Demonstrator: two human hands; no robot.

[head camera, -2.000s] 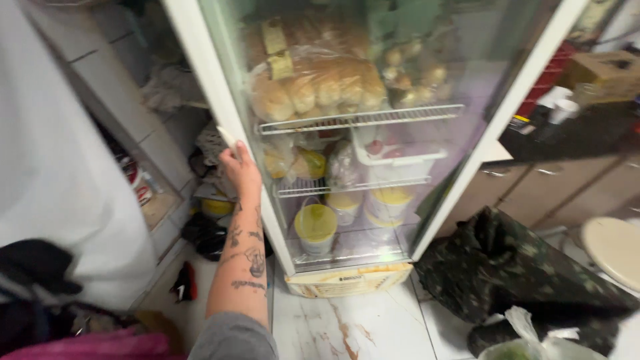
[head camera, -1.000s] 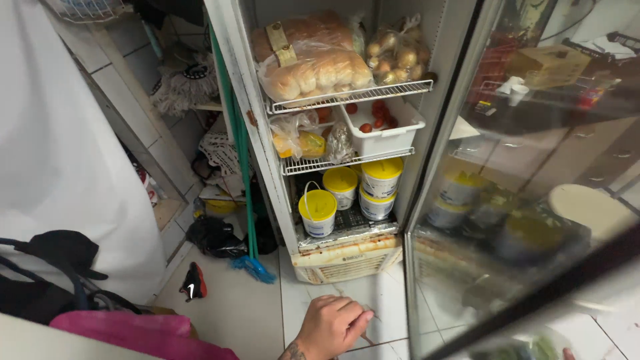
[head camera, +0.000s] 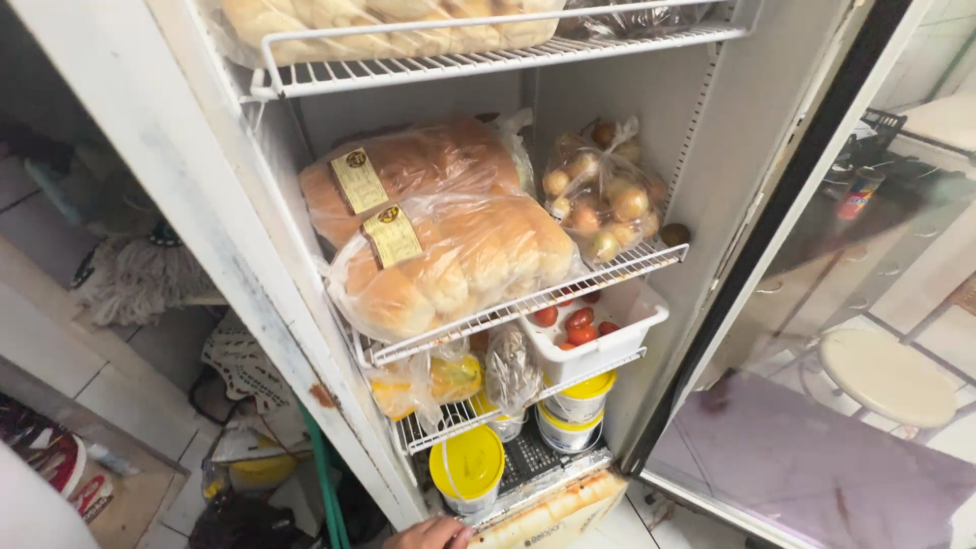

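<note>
Only the top of my left hand (head camera: 428,534) shows at the bottom edge, just below a yellow-lidded white bucket (head camera: 467,467) on the fridge floor; whether it touches anything is unclear. My right hand is out of view. Bagged bread rolls (head camera: 457,267) lie on a wire shelf (head camera: 526,305), with a bag of onions (head camera: 606,194) at their right. Beneath, a white plastic bin (head camera: 602,347) holds red tomatoes (head camera: 581,334), beside a bag with yellow contents (head camera: 455,377). More yellow-lidded buckets (head camera: 570,423) stand at the bottom. Another bag of rolls (head camera: 396,27) rests on the upper shelf.
The fridge's glass door (head camera: 778,305) stands open on the right; a round stool (head camera: 888,377) shows through it. To the left are the fridge's rusty frame (head camera: 324,395), a green hose or pole (head camera: 324,473), a string mop head (head camera: 145,278) and a black plastic bag (head camera: 244,526).
The fridge door, closed two seconds ago with my left hand at its edge, has swung open to the right. My left hand has left the door. The view is now closer to the shelves.
</note>
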